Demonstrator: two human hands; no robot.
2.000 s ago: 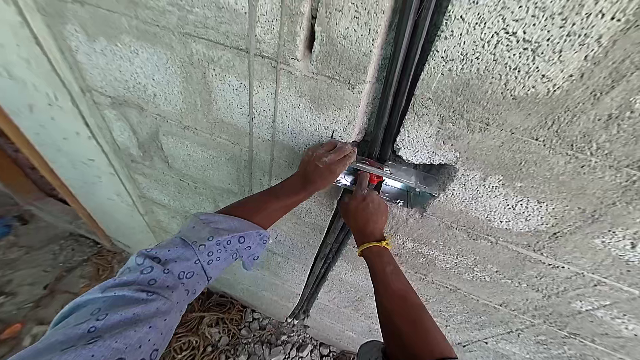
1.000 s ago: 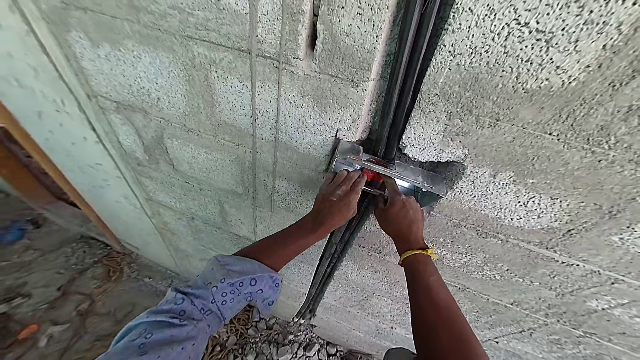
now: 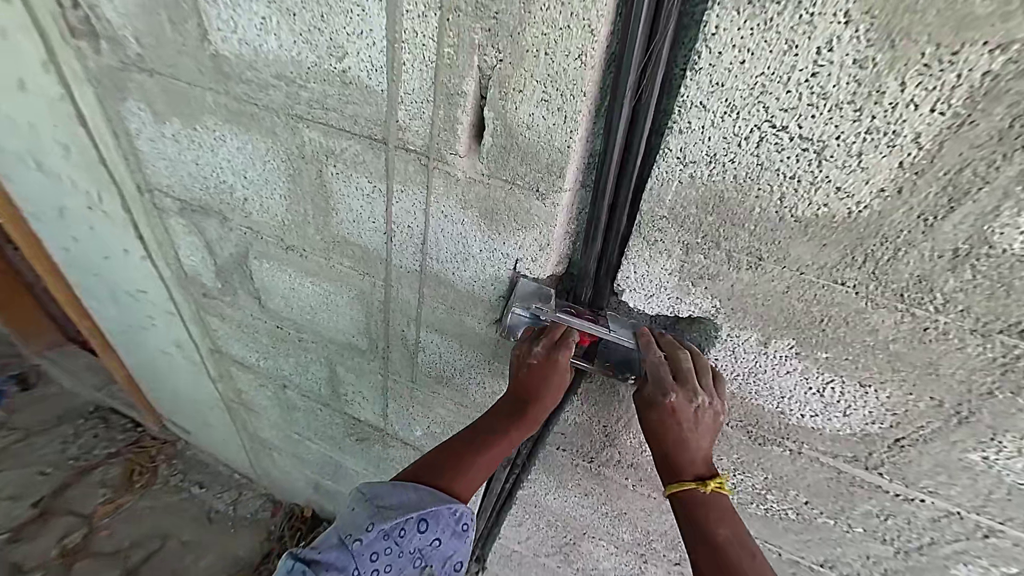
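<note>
A metal electrical box (image 3: 532,304) sits partly in a cut recess of the block wall, across a vertical chase. Black conduits (image 3: 620,160) run down the chase to the box and continue below it. A clear and metallic strip (image 3: 588,322) lies across the box front, with a red part (image 3: 586,339) at its middle. My left hand (image 3: 544,372) has its fingertips on the lower front edge, beside the red part. My right hand (image 3: 680,392) grips the right end of the box, fingers over its top. Whatever is inside the box is mostly hidden.
Rough concrete block wall (image 3: 840,240) surrounds the chase, with a narrow hole (image 3: 480,112) at the upper left. The recess (image 3: 692,328) extends right of the box. A pale frame (image 3: 96,224) stands at the left, above a rubble-strewn floor (image 3: 72,472).
My right hand has moved from the middle of the box to its right end. My left hand has gone from the upper left edge to the lower front.
</note>
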